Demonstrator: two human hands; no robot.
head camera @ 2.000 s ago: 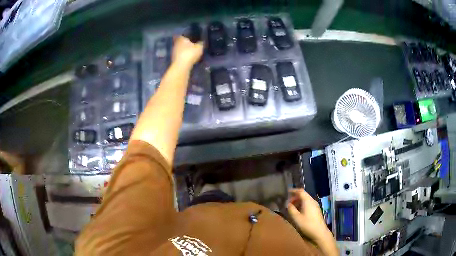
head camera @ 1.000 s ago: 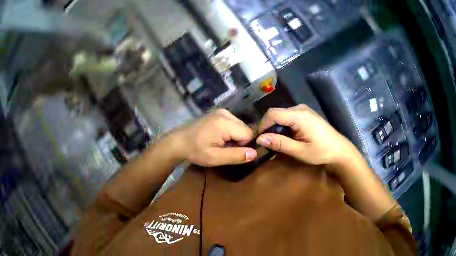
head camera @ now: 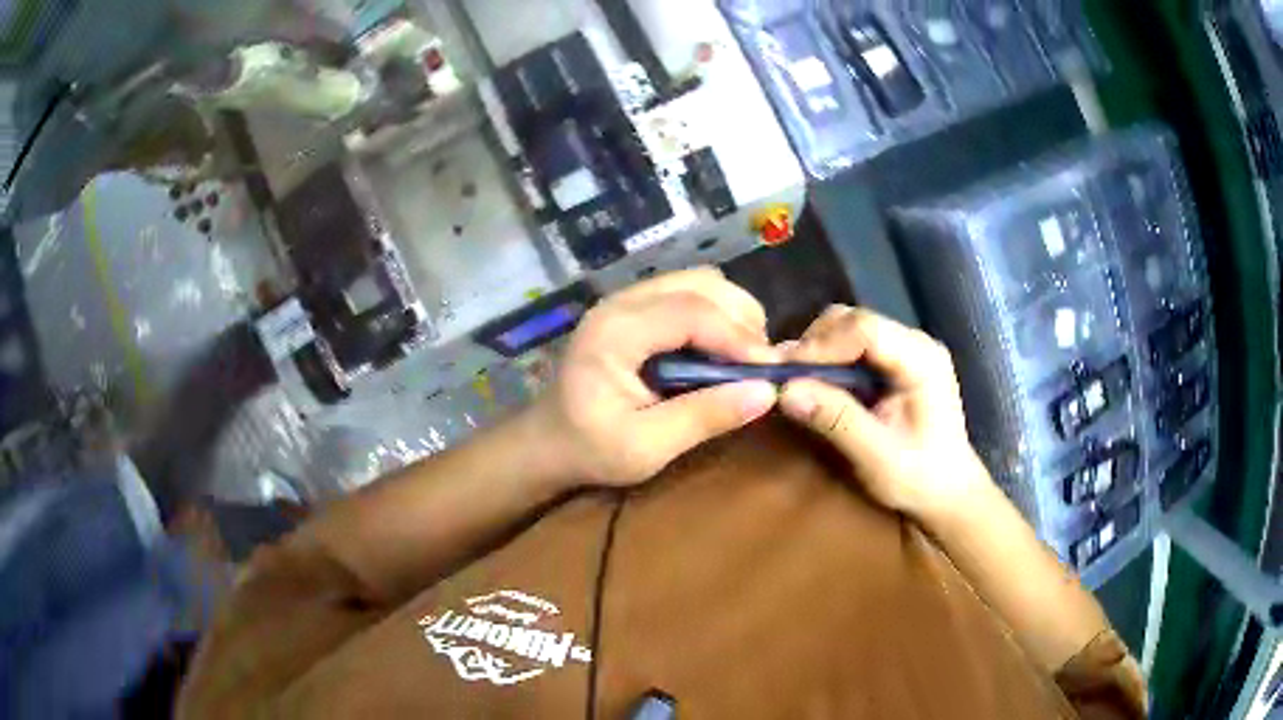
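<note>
A black device housing (head camera: pixel 697 371) is held edge-on in front of my brown shirt, with both hands on it. My left hand (head camera: pixel 633 380) grips its left end, thumb along the near side. My right hand (head camera: pixel 901 401) grips its right end, fingers curled over it. The thumbs nearly meet at the middle. The broad faces of the housing are hidden from view. A stack of clear trays (head camera: pixel 971 303) at the right holds black housings with pale labels in several pockets.
A white machine (head camera: pixel 471 239) lies ahead and left, with black fixtures (head camera: pixel 584 155), a blue-lit screen (head camera: pixel 538 326) and a red emergency stop (head camera: pixel 773 225) at its corner. Another clear tray (head camera: pixel 830 148) with housings is at the top. A blurred dark blue shape (head camera: pixel 71 605) is lower left.
From reaching over the trays, my left hand has come to the housing with my right hand. The view has swung to the machine. Since one second ago, the housing has turned level and edge-on.
</note>
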